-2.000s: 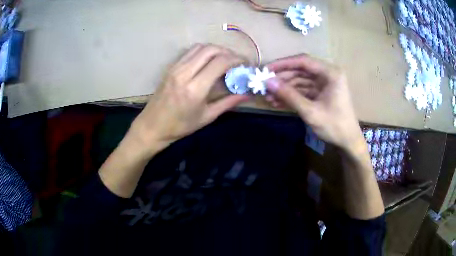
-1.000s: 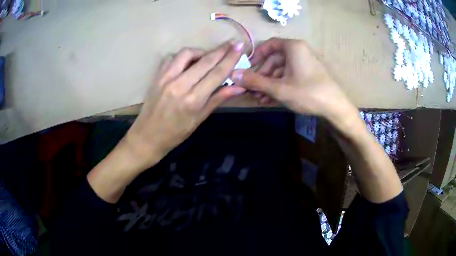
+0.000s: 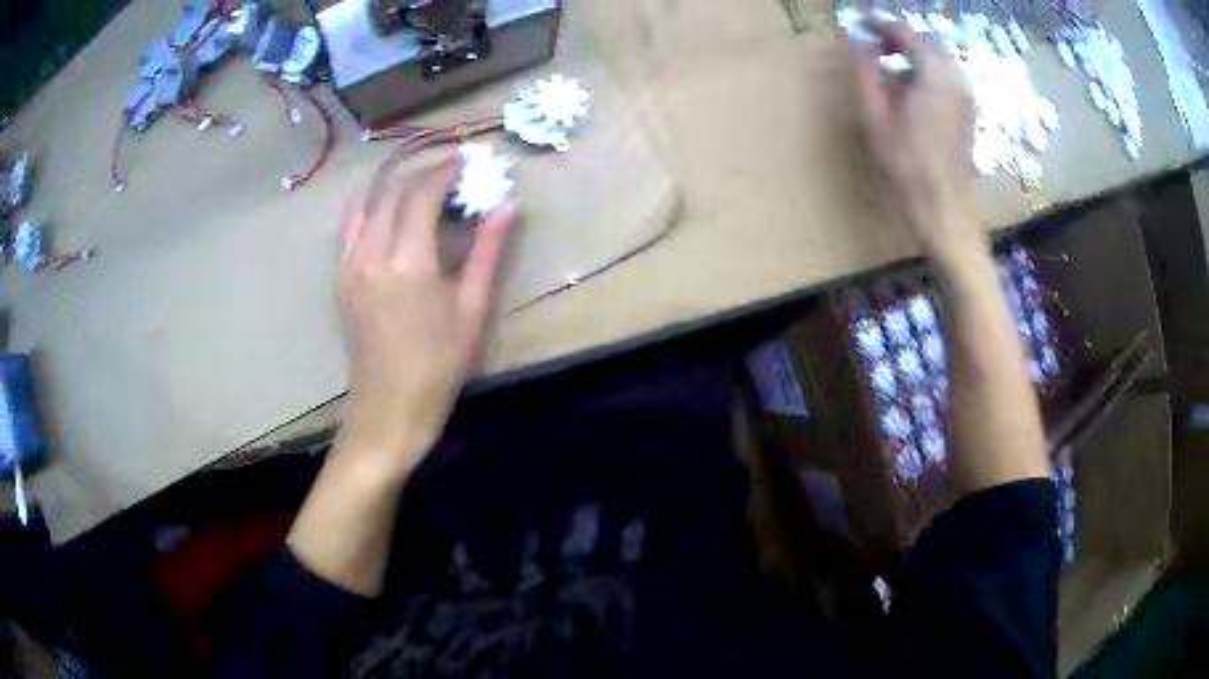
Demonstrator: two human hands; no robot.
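My left hand (image 3: 414,265) has its thumb and fingers around a motor with a white star wheel (image 3: 483,181), on or just above the cardboard mat. Another motor with a star wheel (image 3: 546,112) lies behind it, its leads running left. My right hand (image 3: 915,133) is at the near-left edge of the heap of loose white star wheels (image 3: 1008,106). A small white piece shows at its fingertips; blur hides whether it is gripped.
A silver metal box (image 3: 438,66) stands at the back. Bare motors with leads (image 3: 172,66) lie left of it. A blue container (image 3: 19,411) is at the far left. A box of finished motors (image 3: 902,371) sits below the bench at right.
The view has swung left, showing the metal box and bare motors. My hands have parted: my right hand has moved to the star wheel heap, my left stays with the motor.
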